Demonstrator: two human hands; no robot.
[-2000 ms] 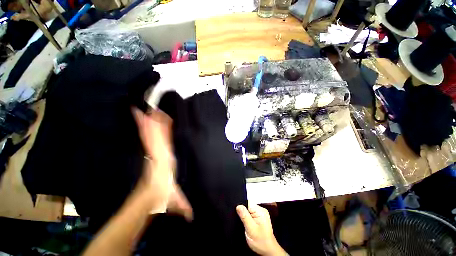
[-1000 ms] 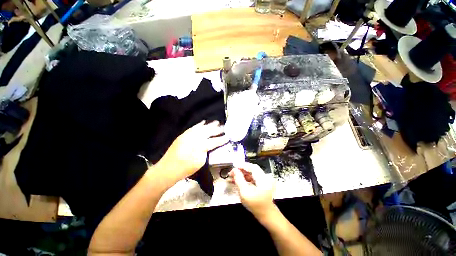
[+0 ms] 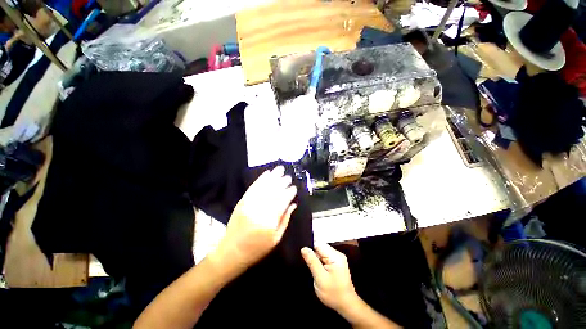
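Observation:
A black cut panel (image 3: 218, 164) lies on the white table and runs under both hands to the needle area of the grey, lint-covered overlock machine (image 3: 353, 71). My left hand (image 3: 260, 212) lies on the panel just left of the needle area, fingertips near the white oval guard (image 3: 297, 132). My right hand (image 3: 329, 273) pinches the panel's right edge at the table's front edge. The cloth continues down into the lap. The presser foot is mostly hidden by cloth and guard.
A large black garment pile (image 3: 119, 173) lies on the left. Behind are a clear plastic bag (image 3: 132, 51) and a wooden board (image 3: 299, 29). Thread cones (image 3: 546, 29) stand upper right. A fan (image 3: 536, 286) is lower right.
My right hand has moved down from the needle area and now grips the panel edge. The panel now covers the area in front of the needle. The camera view has shifted slightly.

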